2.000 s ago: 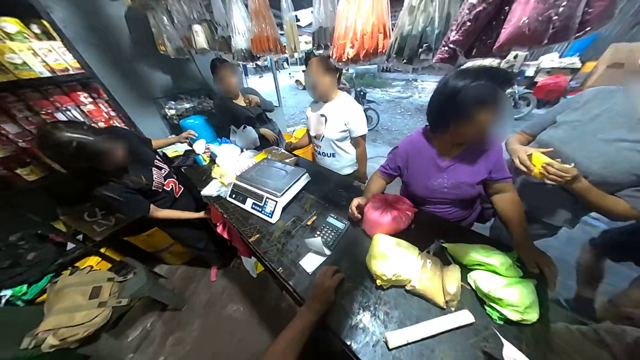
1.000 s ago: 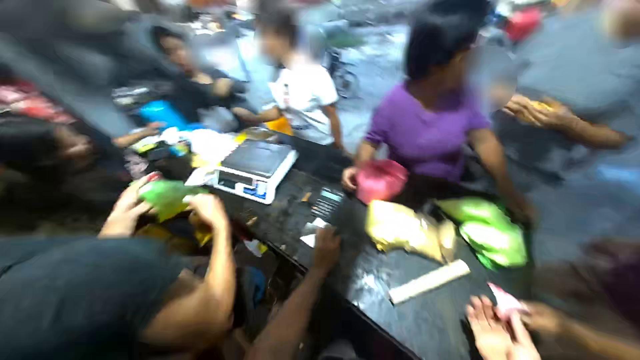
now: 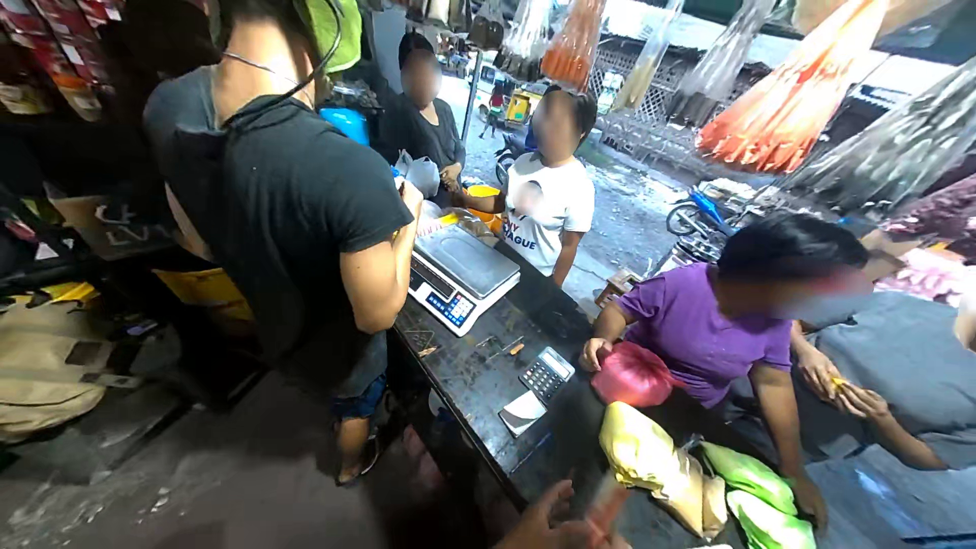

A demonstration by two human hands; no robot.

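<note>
At the bottom edge, my left hand (image 3: 543, 515) is beside the counter, its fingers spread and blurred. Close to its right, my right hand (image 3: 608, 520) is strongly blurred; whether it holds something cannot be told. Ahead on the black counter (image 3: 488, 381) lie a small white pad (image 3: 523, 412) and a desk calculator (image 3: 547, 374). Right of the hands are a yellow plastic bag (image 3: 634, 446), a tan bag (image 3: 686, 492) and green plastic bags (image 3: 751, 476). A person in purple rests a hand by a red plastic bag (image 3: 634, 374).
A digital weighing scale (image 3: 465, 278) stands farther along the counter, with a co-worker in dark clothes (image 3: 305, 198) beside it. Several people stand across the counter. Bundles of plastic bags (image 3: 793, 91) hang overhead. A beige backpack (image 3: 46, 366) lies at the left.
My left hand has left the counter beside the pad and is near my right hand. The co-worker, bent over a green bag before, stands upright by the scale. The view has swung.
</note>
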